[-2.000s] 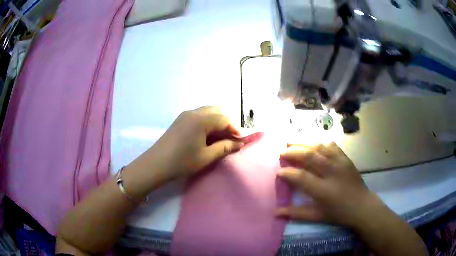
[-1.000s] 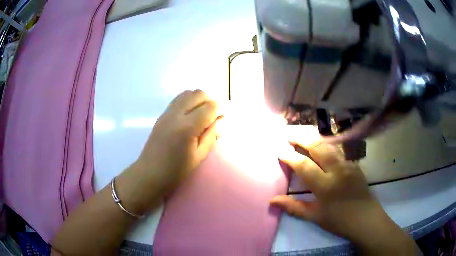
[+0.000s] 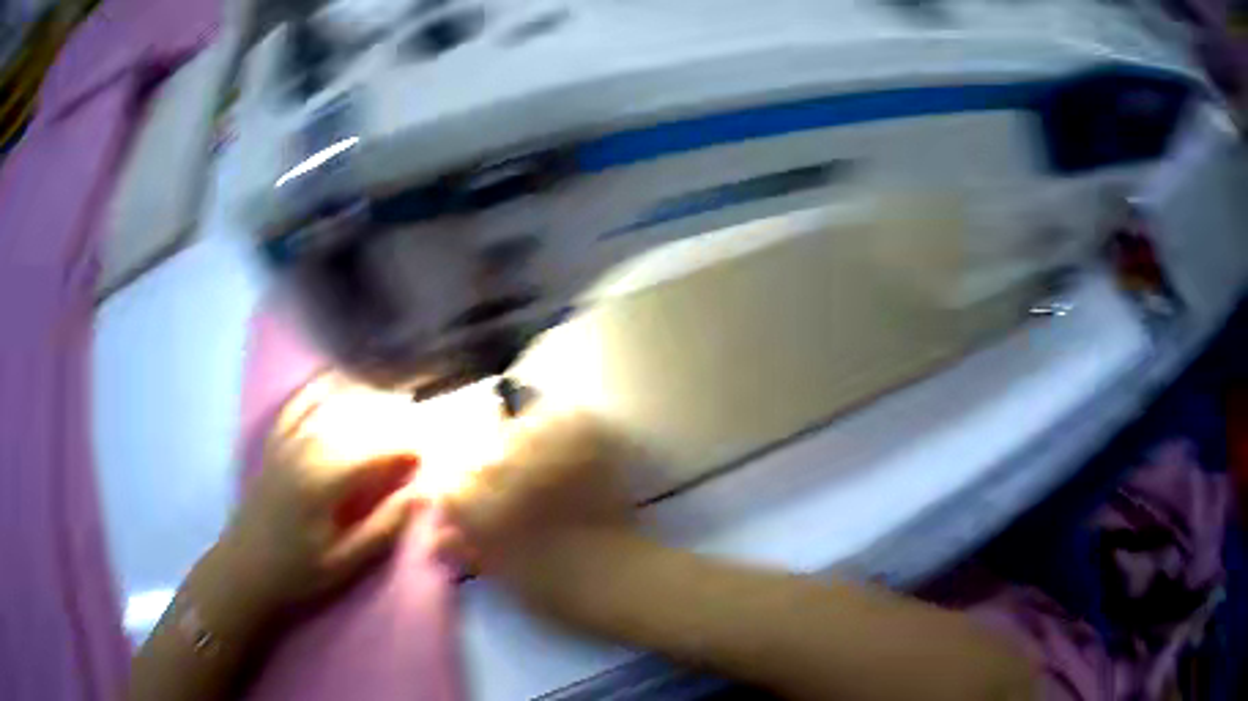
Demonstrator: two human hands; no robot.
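Note:
A pink fabric panel (image 3: 367, 633) lies under both hands and runs from the front edge up to the bright light below the machine head; a pink part also shows beyond my left hand. My left hand (image 3: 318, 500) is on the cloth left of the needle area, fingers bent around a fold. My right hand (image 3: 537, 486) is blurred, its fingertips at the cloth's right edge close to my left fingertips. The white sewing machine (image 3: 767, 151) with a blue stripe stands over them. Glare and blur hide the needle and presser foot.
A large pink cloth stack (image 3: 41, 411) lies at the left edge. The cream machine bed (image 3: 780, 363) is right of the hands. The white table (image 3: 890, 493) has a curved front edge. Loose pink cloth (image 3: 1163, 534) lies below the table edge at the right.
The view has swung right, so machine and hands show further left. Pink cloth now shows beyond my left hand, toward the back. My hands are closer together at the light.

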